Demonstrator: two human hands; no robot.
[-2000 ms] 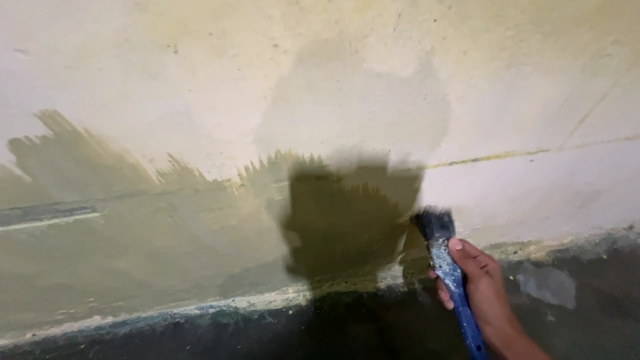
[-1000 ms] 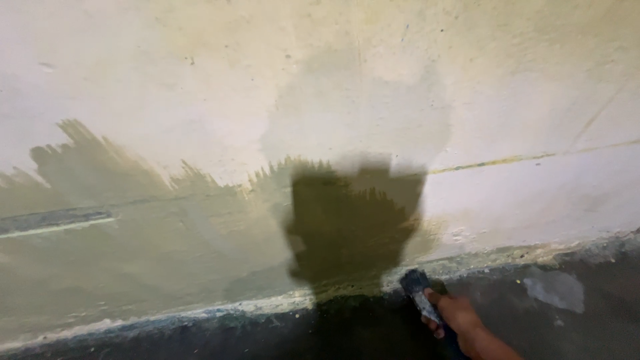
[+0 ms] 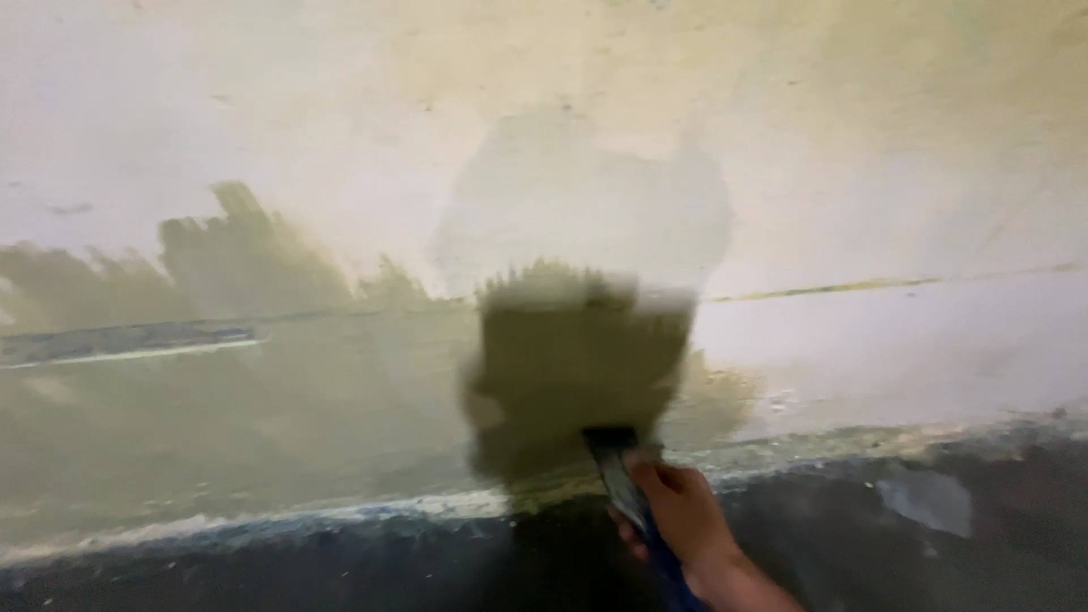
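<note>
A paintbrush [image 3: 629, 493] with dark bristles and a paint-spotted blue handle is gripped in my right hand [image 3: 684, 514], at the lower middle of the view. Its bristle end points up and left, over the lower part of the wall [image 3: 340, 416], inside a dark shadow; whether the bristles touch the wall cannot be told. Olive-green paint [image 3: 246, 255] covers the lower left of the wall with a ragged, brushed top edge, and a smaller green patch [image 3: 714, 395] lies just right of the shadow. My left hand is out of view.
A horizontal seam [image 3: 833, 287] crosses the pale upper wall, with a grey strip [image 3: 127, 340] at its left. The wall meets a dark floor [image 3: 357, 561] along a rough, paint-smeared edge [image 3: 816, 449]. A pale patch [image 3: 926, 501] marks the floor at right.
My right hand with the brush went down to the wall's base by one second ago, then moved up and left into the shadow. The green patch right of the shadow shows more plainly.
</note>
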